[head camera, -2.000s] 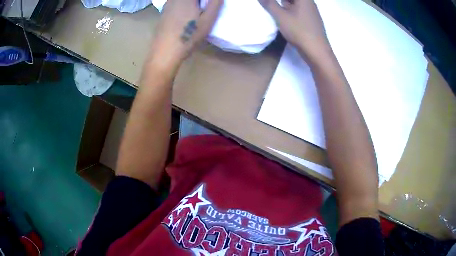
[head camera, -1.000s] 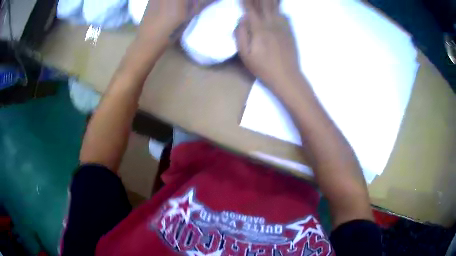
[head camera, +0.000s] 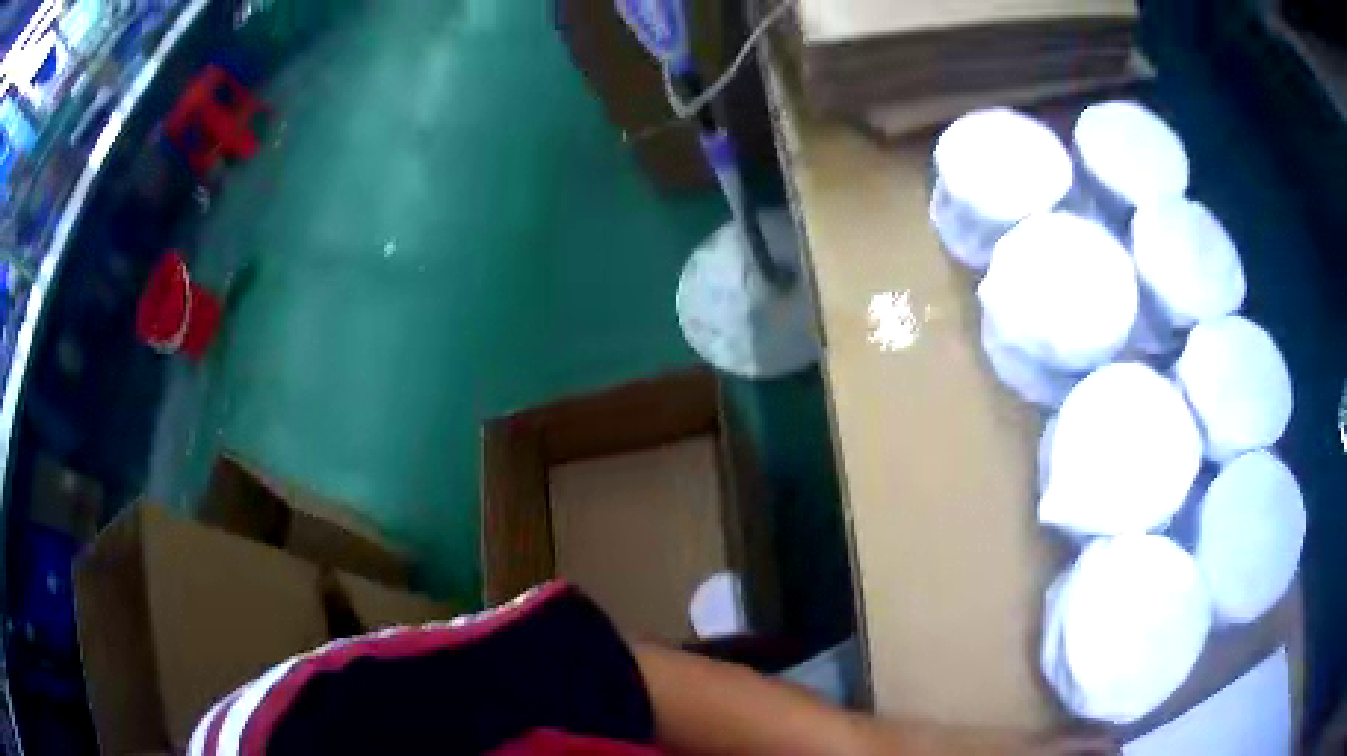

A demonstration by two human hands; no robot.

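Observation:
Several tissue-wrapped parcels (head camera: 1058, 291), white with smooth round faces and crumpled sides, stand in two leaning rows on the cardboard table cover (head camera: 938, 488) at the right. The corner of the white tissue stack (head camera: 1234, 721) shows at the bottom right. My left forearm reaches along the bottom edge; my left hand (head camera: 1042, 743) is mostly cut off there, just below the nearest parcel, and its fingers cannot be made out. My right hand is out of the picture.
A cardboard stack (head camera: 975, 67) lies at the table's far end. An open carton (head camera: 635, 510) with a white round patch (head camera: 720, 604) stands on the floor. A fan's round base (head camera: 746, 303), other cartons (head camera: 222, 628), a red stool (head camera: 219, 121) and a red bucket (head camera: 175, 307) are beyond.
The view has swung left, bringing the parcel rows and floor into sight. My right hand and the white parcel that was between my hands have left the view or cannot be singled out.

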